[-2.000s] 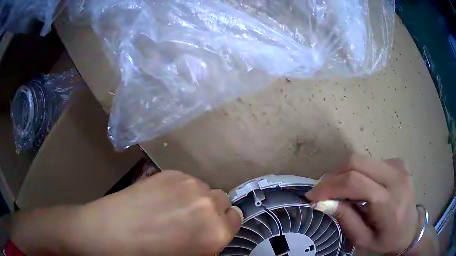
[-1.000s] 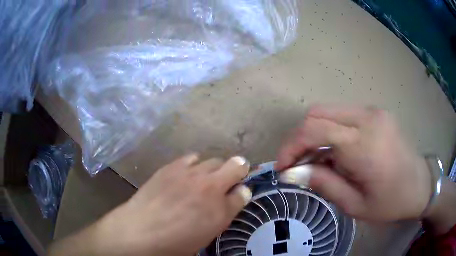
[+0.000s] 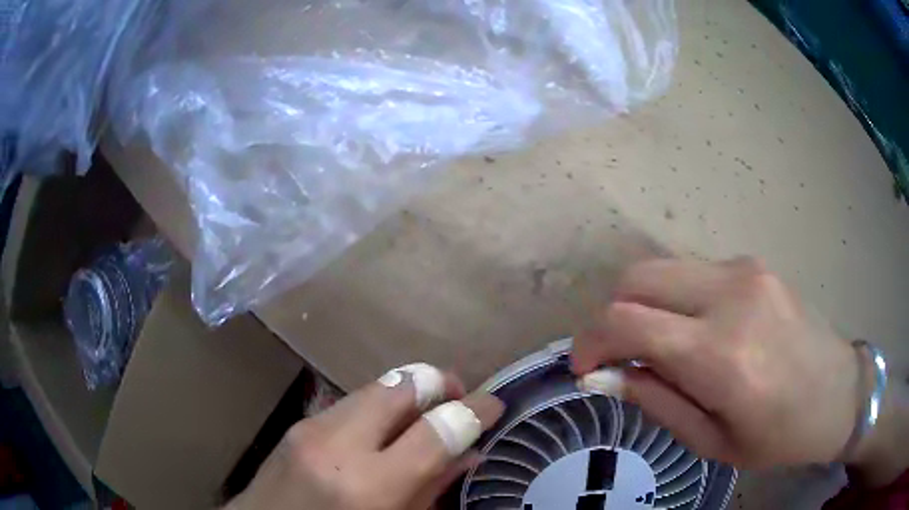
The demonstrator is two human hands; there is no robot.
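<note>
A round vented housing [image 3: 588, 468] with curved ribs and a pale hub lies at the bottom centre, its lower part cut off by the picture's edge. My left hand [image 3: 384, 438], with pale wraps on two digits, has its fingertips at the upper left rim. My right hand [image 3: 713, 364], with a pale thumb wrap, is pinched at the top of the rim; what it pinches is hidden by the fingers. I cannot make out a strip or tool in either hand.
Crinkled clear plastic bags [image 3: 329, 129] cover the bench's upper left. An open carton [image 3: 189, 398] at the left holds a bagged round unit [image 3: 100, 314]. The cardboard bench top [image 3: 738, 189] has dark specks. A green area lies beyond the upper right edge.
My left hand has opened somewhat and shifted down-left along the rim. The dark slim thing seen earlier in my right hand no longer shows. The view has shifted, moving bags and carton.
</note>
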